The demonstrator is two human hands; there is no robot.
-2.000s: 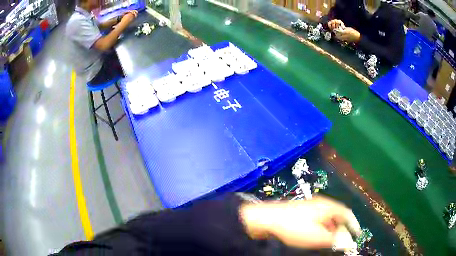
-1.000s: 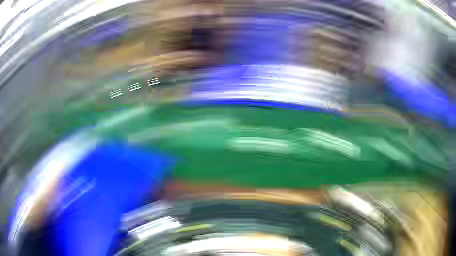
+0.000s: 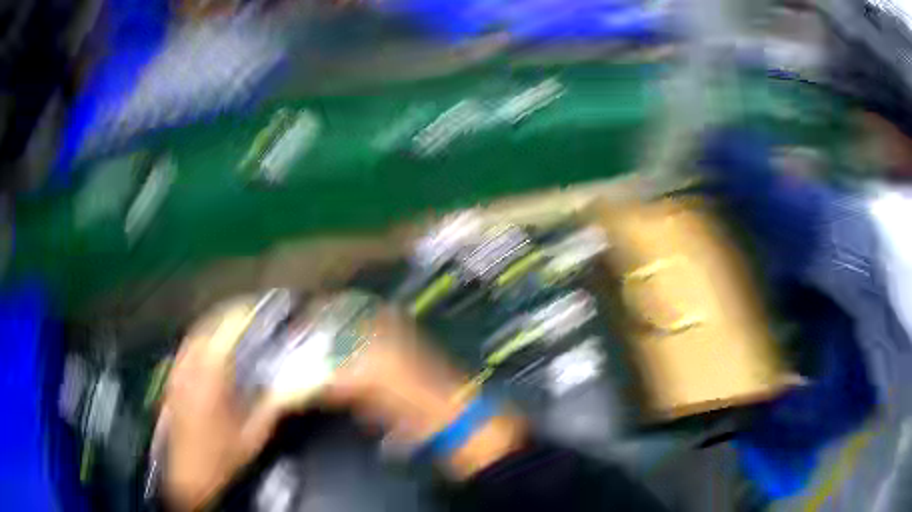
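The frame is heavily blurred. My left hand [image 3: 205, 410] is at the lower left, and my right hand [image 3: 395, 375], with a blue wrist strap [image 3: 462, 425], comes in from the lower right. Between them they hold a white plastic part [image 3: 300, 365] with a greenish piece that looks like a circuit board [image 3: 350, 325] at my right fingers. Fingertip detail and wires cannot be made out. Several wired board assemblies [image 3: 540, 325] lie on the dark mat to the right of my hands.
A brown carton tray [image 3: 700, 320] with a cream ring [image 3: 660, 297] is at the right. The green conveyor [image 3: 370, 180] crosses behind, carrying blurred assemblies [image 3: 285, 145]. A blue sheet [image 3: 25, 400] is at the left edge. A person in blue [image 3: 815, 370] is partly visible at the far right.
The view has swung right, away from the blue stack towards the carton tray. Two seconds ago one hand reached over loose assemblies; now both hands are together around a white part.
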